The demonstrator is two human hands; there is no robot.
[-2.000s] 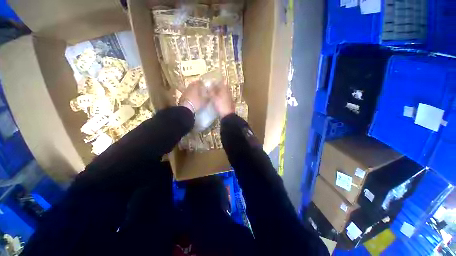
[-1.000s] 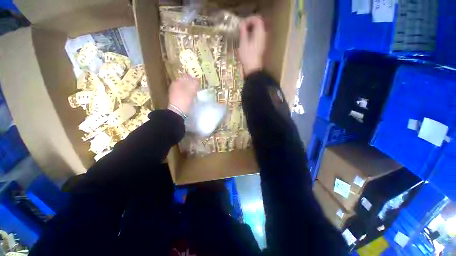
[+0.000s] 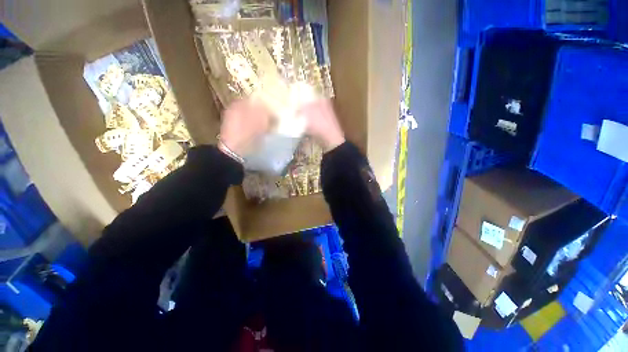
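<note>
My left hand [image 3: 244,128] and my right hand [image 3: 320,122] are close together over the right-hand cardboard box [image 3: 281,224]. Between them is a crumpled whitish plastic bag [image 3: 273,152], with a bright, blurred cream part at its top. My left hand holds the bag. My right hand is blurred at the bright part, and its fingers and exact grip cannot be made out. Flat cream parts in rows [image 3: 292,48] fill the box below the hands.
A second open box on the left holds a loose pile of cream parts [image 3: 143,141]. On the right are stacked blue crates [image 3: 585,117], a black crate [image 3: 508,96] and brown labelled cartons [image 3: 482,206]. A grey post edge [image 3: 428,89] runs beside the box.
My right hand has come back from the far right of the box to the bag beside my left hand. The view has shifted slightly. The bag stays with my left hand.
</note>
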